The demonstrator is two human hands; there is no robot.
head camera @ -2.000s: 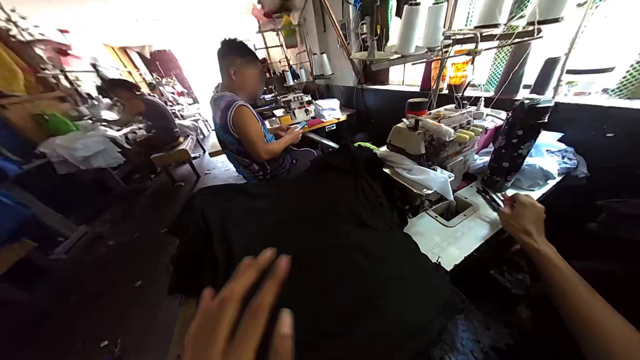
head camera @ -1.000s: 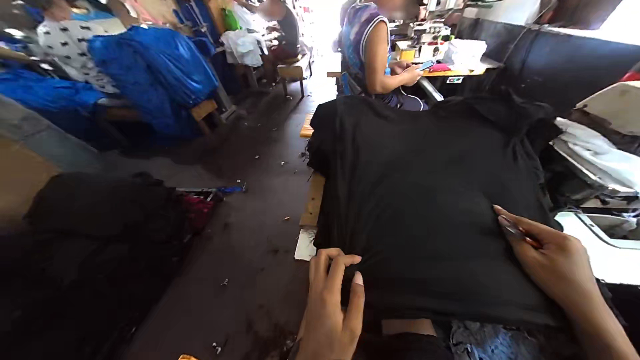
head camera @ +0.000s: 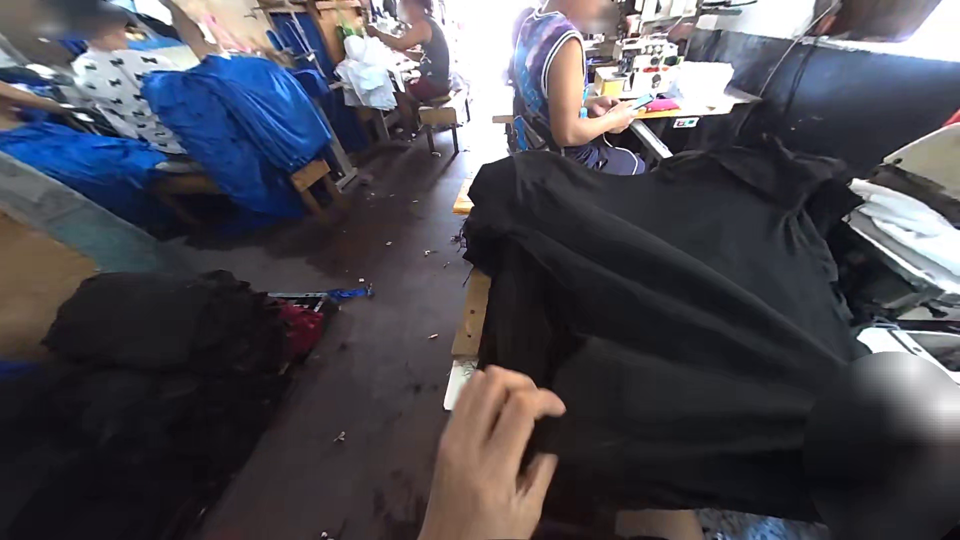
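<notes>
A black cloth garment (head camera: 675,315) lies spread in front of me, with long diagonal folds and a ragged left edge. My left hand (head camera: 499,450) is at its lower left edge, fingers bent, the thumb apart from the index finger, nothing visible gripped. I cannot make out my right hand; a blurred patch covers the lower right corner, over the garment's edge. Beneath the cloth's left side, a strip of wooden tabletop (head camera: 471,319) shows.
Dark cloth is piled (head camera: 142,322) at the lower left, beside the floor with scattered scraps. A person (head camera: 551,82) sits beyond the garment, holding a phone. Blue cloth (head camera: 240,112) hangs at the left near other people. White cloth (head camera: 911,225) lies on a machine at the right.
The garment lay flatter a second ago and now has diagonal folds. My right hand, then on it with a small metal tool, can no longer be made out. The view swung left earlier.
</notes>
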